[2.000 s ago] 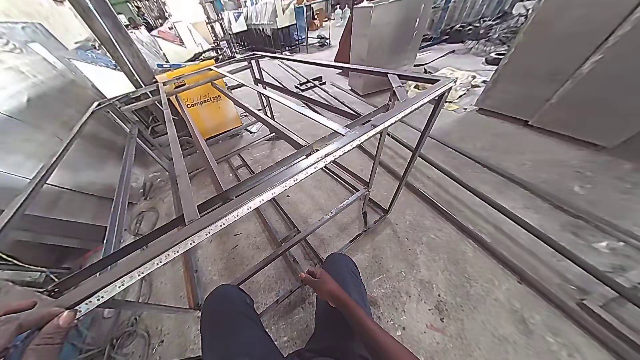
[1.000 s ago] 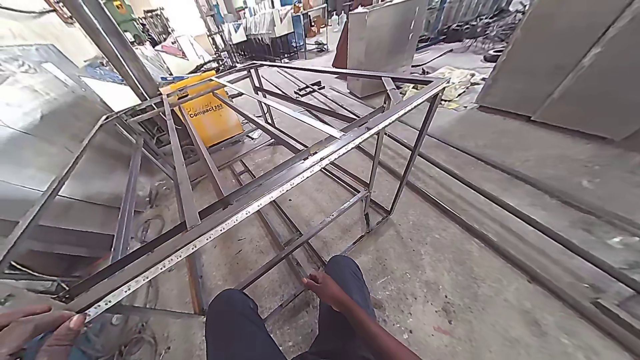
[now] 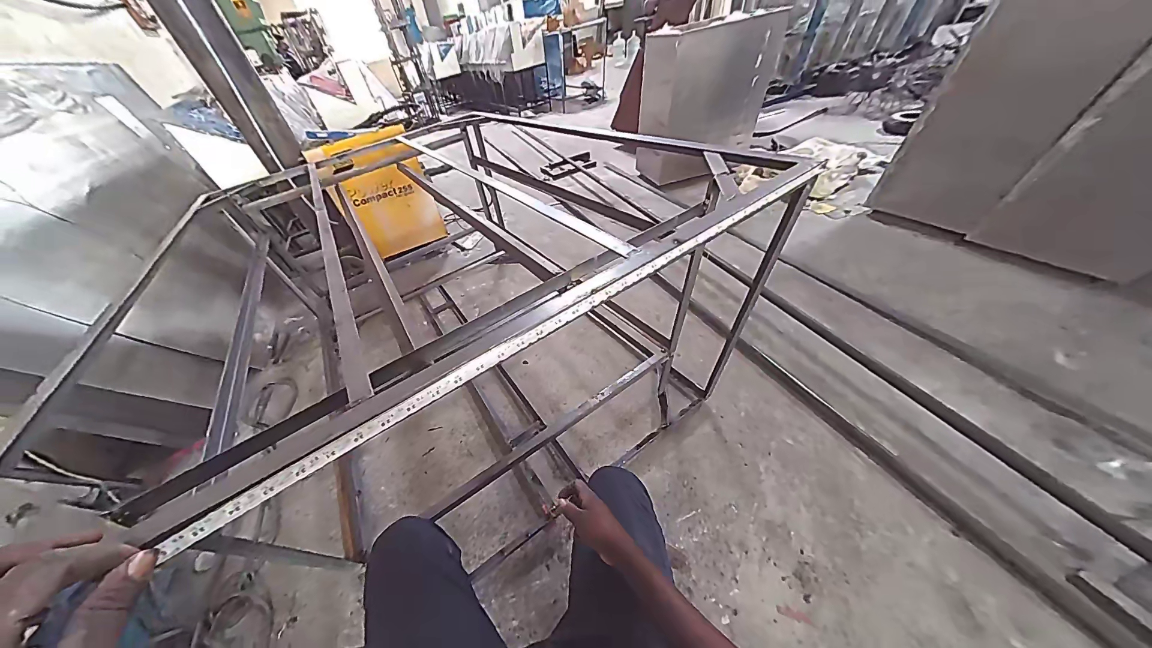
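Observation:
A metal frame of welded steel bars (image 3: 531, 337) stands before my knees. A pale measuring tape (image 3: 387, 418) with dark graduations lies extended along its near top bar, reaching toward the far right corner. At the lower left, my left hand (image 3: 76, 576) pinches the near end of the tape between thumb and fingers, close to the bar's end. My right hand (image 3: 585, 517) rests at my right knee with curled fingers, close to a lower bar of the frame. Whether it holds something small cannot be made out.
Behind the frame stands a yellow machine (image 3: 396, 202) bearing writing. Sheet-metal panels (image 3: 99, 243) are on the left, a grey metal cabinet (image 3: 706, 90) at the back, and large grey panels (image 3: 1017, 135) at the right. Long steel bars (image 3: 864, 355) lie across the concrete floor.

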